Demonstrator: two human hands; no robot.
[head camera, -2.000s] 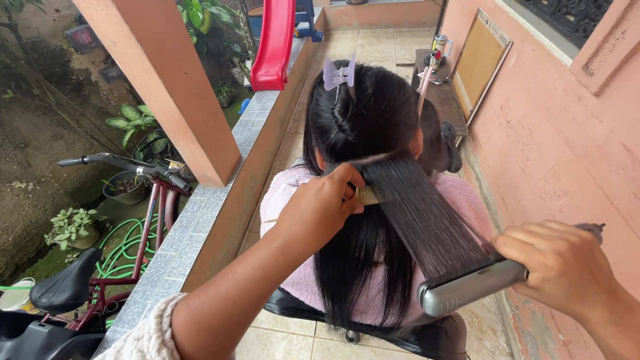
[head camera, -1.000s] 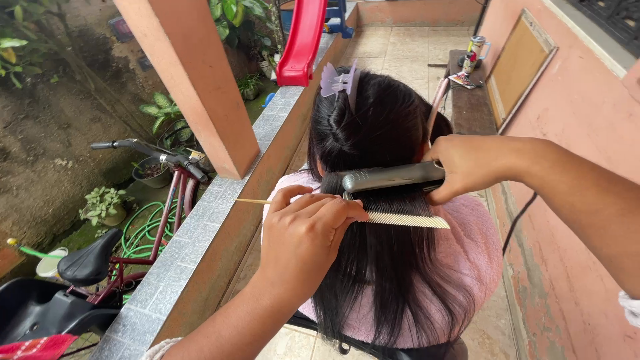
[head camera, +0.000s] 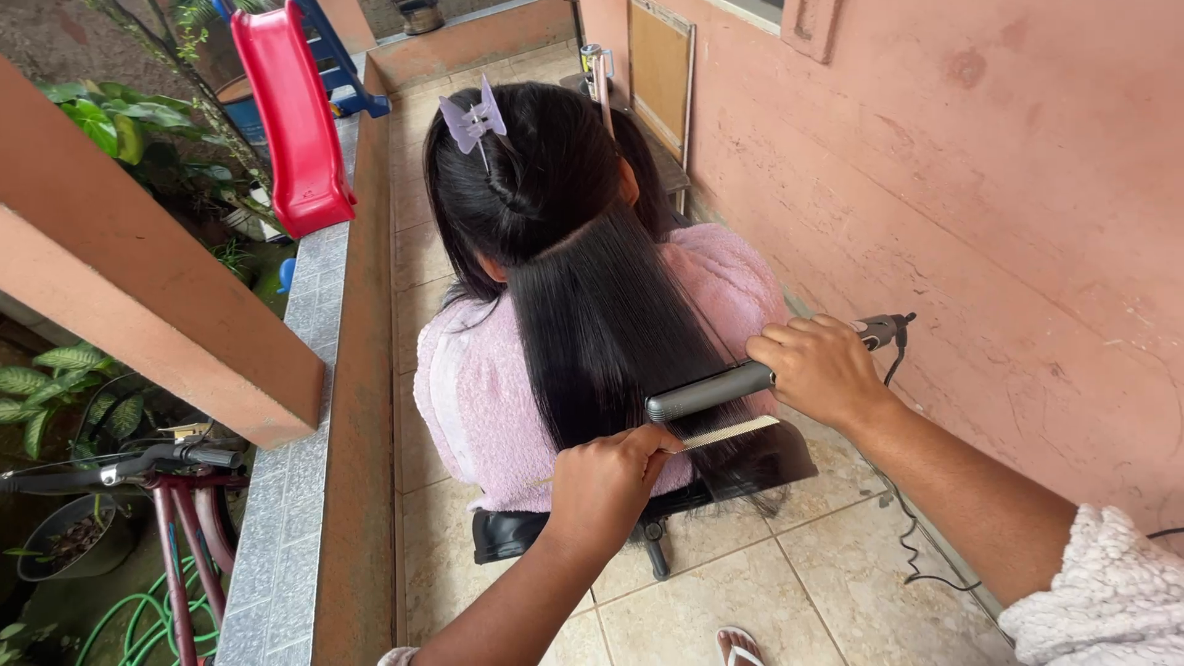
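Observation:
A person sits with their back to me, a pink towel (head camera: 481, 388) over the shoulders. My right hand (head camera: 823, 365) grips a dark hair straightener (head camera: 710, 390), closed across a flat section of long black hair (head camera: 620, 314) near its lower part. Just below the straightener, my left hand (head camera: 615, 486) holds a pale fine-toothed comb (head camera: 731, 433), whose teeth lie at the same hair. A lilac butterfly claw clip (head camera: 474, 116) pins the upper hair. A pinkish clip or handle (head camera: 606, 97) stands at the head's right side, partly hidden.
The straightener's cord (head camera: 911, 536) hangs to the tiled floor by the pink wall (head camera: 925, 185). At left are a tiled ledge (head camera: 277, 518), a pillar (head camera: 157, 259), a red slide (head camera: 291, 129) and a bicycle (head camera: 176, 509). A framed board (head camera: 660, 74) leans on the wall behind.
The straightener in my right hand has moved from near the head down toward the ends of the hair. My left hand has also moved down with the comb.

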